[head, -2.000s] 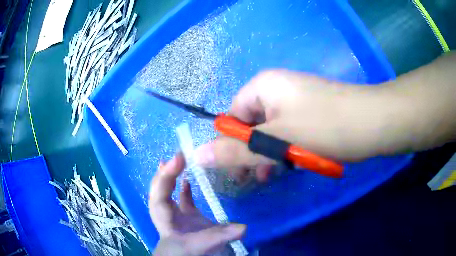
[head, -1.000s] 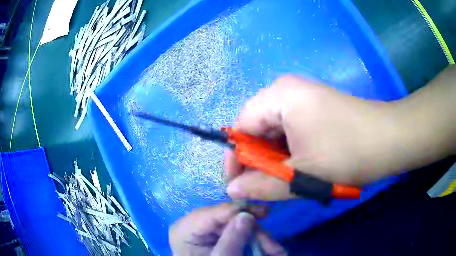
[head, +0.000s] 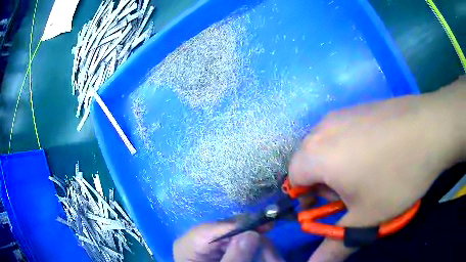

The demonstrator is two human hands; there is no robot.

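My right hand (head: 375,158) holds the scissors (head: 352,227) by their orange-red, black-banded loop handles. The dark blades point left, with a silver pivot, and their tip lies over the fingers of my left hand (head: 230,245). My left hand is at the bottom edge, partly cut off, its fingertips pinched together. What it holds is hidden by the fingers and blades. Both hands are over the lower part of the blue tray (head: 115,179). Fine silvery-grey clippings (head: 202,69) lie heaped and scattered in the tray.
A pile of pale strips (head: 110,46) lies beyond the tray's upper left edge. A greyer, tangled pile (head: 97,220) lies at lower left, beside a blue bin (head: 36,204). A single white strip (head: 115,123) crosses the tray's left rim. White paper (head: 60,19) lies at top left.
The strip seen between my left fingers two seconds ago is now hidden. My right hand has moved right and down, bringing the scissors from above the tray's middle to my left fingertips.
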